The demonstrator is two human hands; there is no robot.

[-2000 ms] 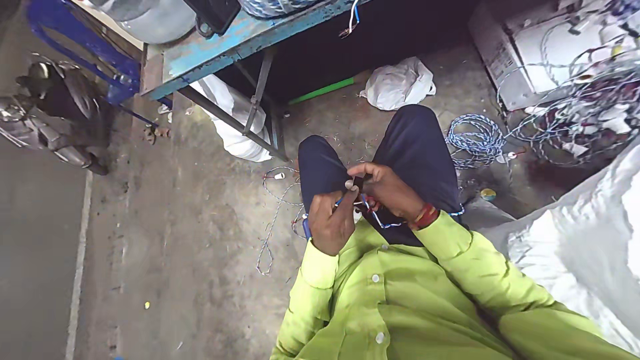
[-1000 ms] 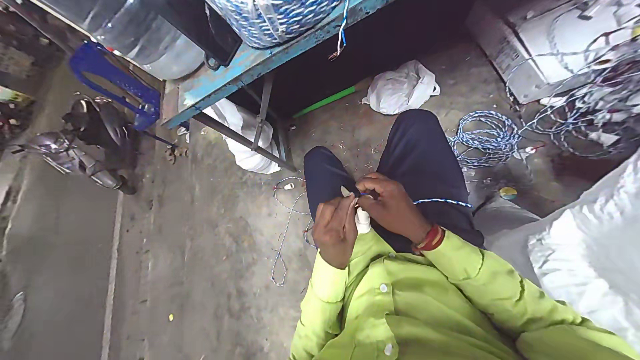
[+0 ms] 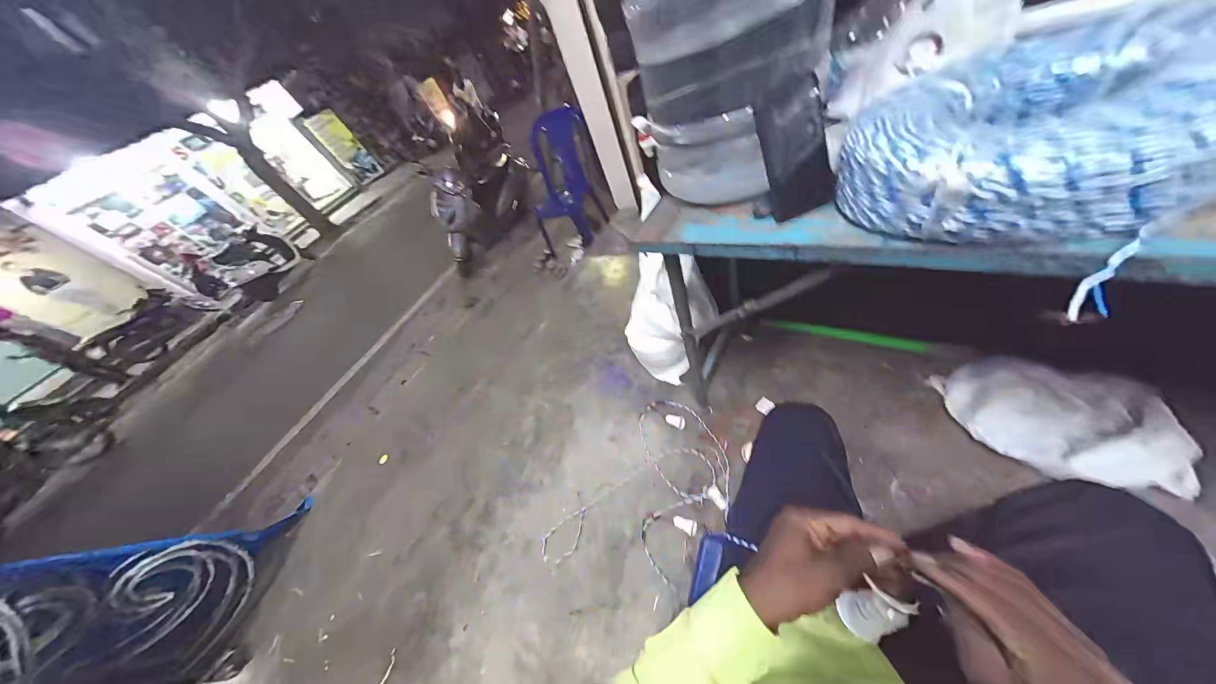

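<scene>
Above my lap my left hand [image 3: 817, 560] and my right hand [image 3: 1007, 598] meet at the fingertips. Between and just below them is a small white plastic piece [image 3: 872, 613], curved at its upper edge; its exact kind is unclear. The fingers of my left hand are closed on it or beside it, and blur hides the exact grip. My right fingers are stretched toward it. A twisted blue-and-white wire [image 3: 741, 541] runs out by my left wrist, near a blue object [image 3: 707, 568]. More twisted wire with small white fittings [image 3: 686, 524] lies on the floor beside my left knee.
A blue metal table [image 3: 741, 233] carries a large bundle of blue-and-white wire [image 3: 988, 152] and a clear-and-grey container [image 3: 712, 142]. White bags [image 3: 1073, 418] lie under it. A blue plastic chair [image 3: 562, 171] and a parked scooter [image 3: 465, 199] stand by the road.
The view has swung up toward the street. My hands stay together over my lap; my right fingers are straighter than a second ago.
</scene>
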